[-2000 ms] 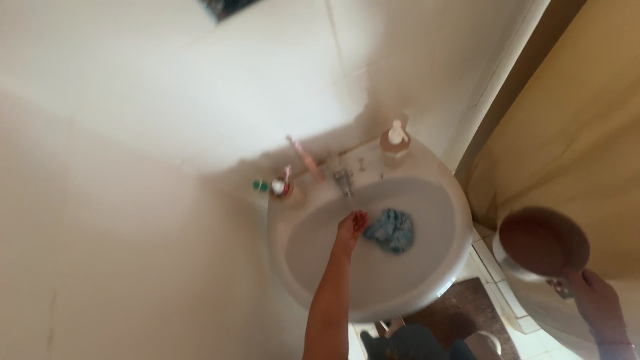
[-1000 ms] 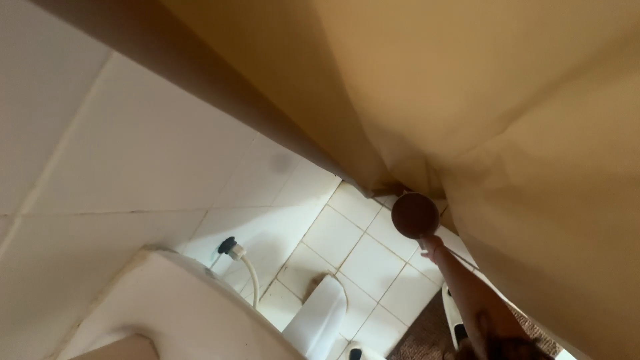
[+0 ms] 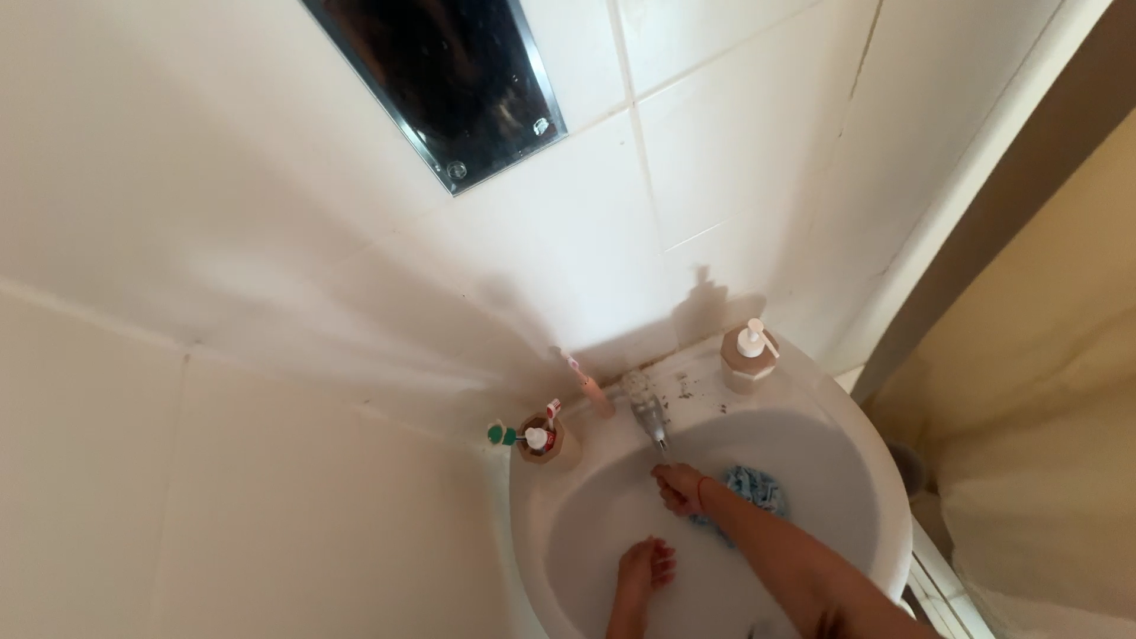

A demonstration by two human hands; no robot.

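Inside a white washbasin (image 3: 529, 555), my right hand (image 3: 680, 488) is just below the spout of the metal faucet (image 3: 649, 415), fingers curled, a red string on its wrist. Whether it holds anything cannot be told. Lower and to the left, my left hand (image 3: 647, 564) is over the basin with its fingers loosely bent and nothing seen in it. A wet blue patterned cloth (image 3: 756, 490) lies in the basin, partly hidden behind my right wrist and forearm.
A soap pump bottle (image 3: 749, 359) stands on the right rim. Left of the faucet are an upright electric toothbrush (image 3: 596, 396) and a cup (image 3: 542, 438) holding a toothbrush and tubes. A mirror (image 3: 444, 80) hangs above; a tan curtain (image 3: 1047, 382) hangs at right.
The brown dipper is out of my right hand, which has moved from beside the curtain to under the faucet. My left hand sits lower, farther from the faucet than two seconds ago. The view swung away and back.
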